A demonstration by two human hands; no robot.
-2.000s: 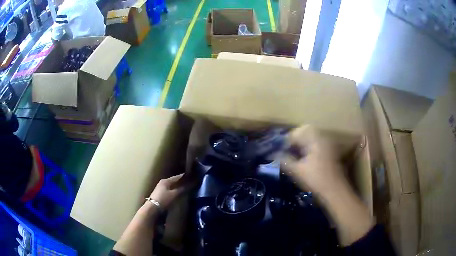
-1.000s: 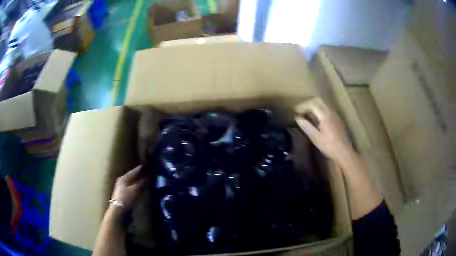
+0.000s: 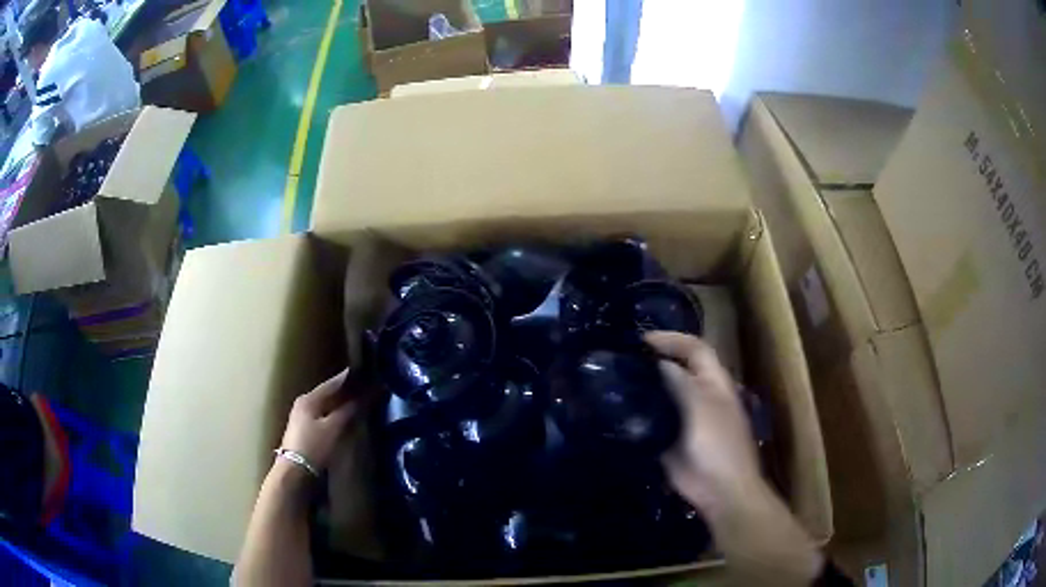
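A large open brown carton [image 3: 528,155] stands in front of me, heaped with glossy black plastic housings [image 3: 430,344], some with ringed round faces. My left hand [image 3: 319,424] is inside its left side, against an upright brown cardboard liner [image 3: 365,287]. Its fingertips are in shadow, so its grip cannot be told. My right hand [image 3: 705,430] is blurred, over the right part of the heap. Its fingers are closed around the right side of a rounded black housing, also blurred. The fingertips are partly hidden.
Tall brown cartons [image 3: 855,252] stand close on the right. At the left are an open carton of dark parts [image 3: 57,247], a blue crate edge and blue stools. More cartons [image 3: 430,57] stand behind on the green floor.
My right hand has moved from the carton's right inner side inward and down onto a black housing. My left hand stays at the left liner. Round housings at the upper left show a different arrangement.
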